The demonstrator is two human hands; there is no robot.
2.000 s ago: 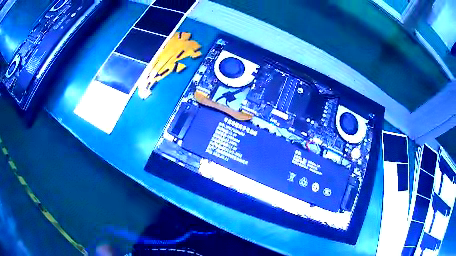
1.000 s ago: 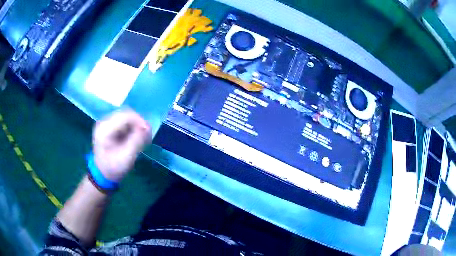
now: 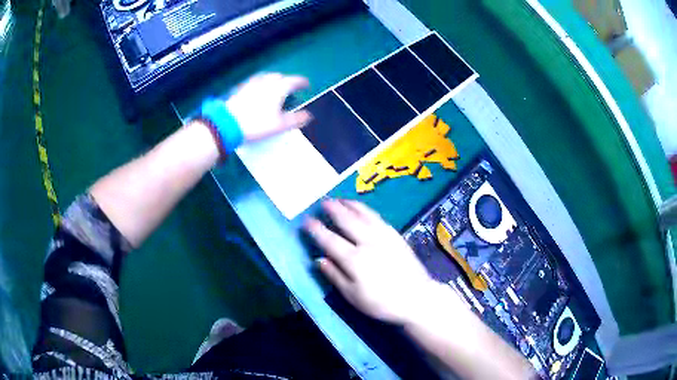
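Note:
My left hand, with a bright blue wrist strap, lies over the near end of the backing sheet, thumb and fingers apart at the edge of a black rectangle. Whether it pinches the edge cannot be told. My right hand is open, fingers spread and slightly blurred, over the bench edge between the sheet's white end and the open laptop. It holds nothing visible. My right forearm hides part of the laptop. An orange flex cable lies on the laptop near one fan.
A pile of orange flex cables lies beside the backing sheet. Another open laptop is at the upper left. A pale rail runs along the bench's far side. More black rectangles show at the lower right.
The view has turned left, so the laptop now sits lower right. My left hand has moved from the bench edge onto the backing sheet. My right hand has come into view.

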